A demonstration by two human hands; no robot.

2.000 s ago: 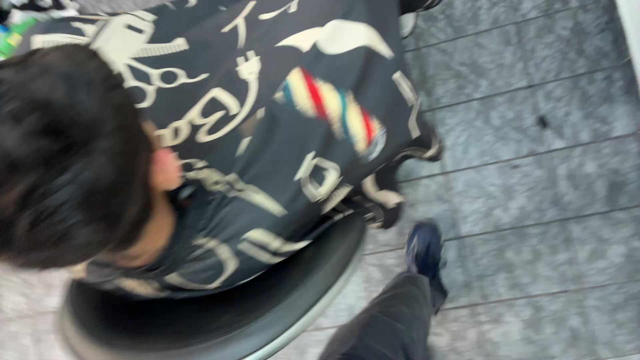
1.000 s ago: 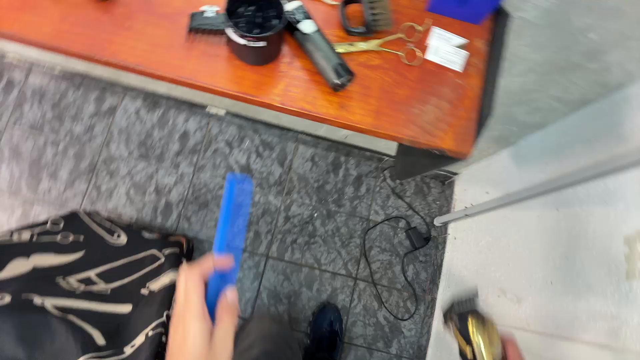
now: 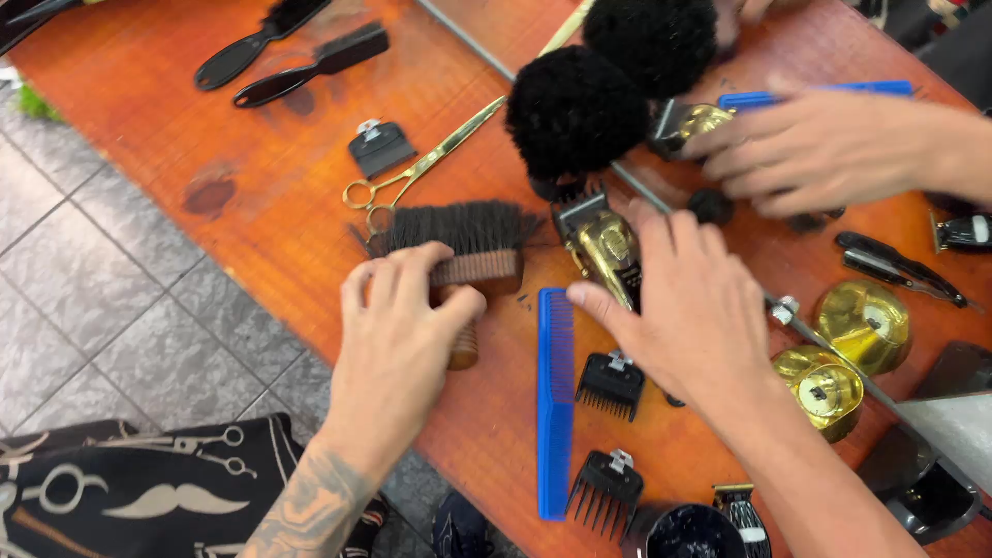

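My left hand [image 3: 407,310] has its fingers around a wooden-backed neck brush [image 3: 480,271] with dark bristles, low over the wooden counter [image 3: 271,170]. My right hand [image 3: 686,294] rests beside gold hair clippers [image 3: 608,248], its thumb near their body; whether it grips them is unclear. The blue comb [image 3: 555,403] lies on the counter between my forearms, with two black clipper guards [image 3: 611,384] [image 3: 606,488] to its right. Gold scissors [image 3: 426,163] lie just behind the brush. A round black fluffy brush [image 3: 573,112] stands beyond the clippers.
A mirror meets the counter and reflects a hand [image 3: 837,151]. Two black-handled brushes [image 3: 310,66] and a clipper guard [image 3: 381,147] lie toward the far left. A gold bowl-shaped item [image 3: 818,391], a trimmer [image 3: 740,515] and a black cup [image 3: 694,535] are at right. A patterned cape [image 3: 147,488] is lower left.
The view has swung to the counter. The blue comb, in my left hand one second ago, now lies on the counter, and that hand is on the brush. The gold clippers are now over the counter.
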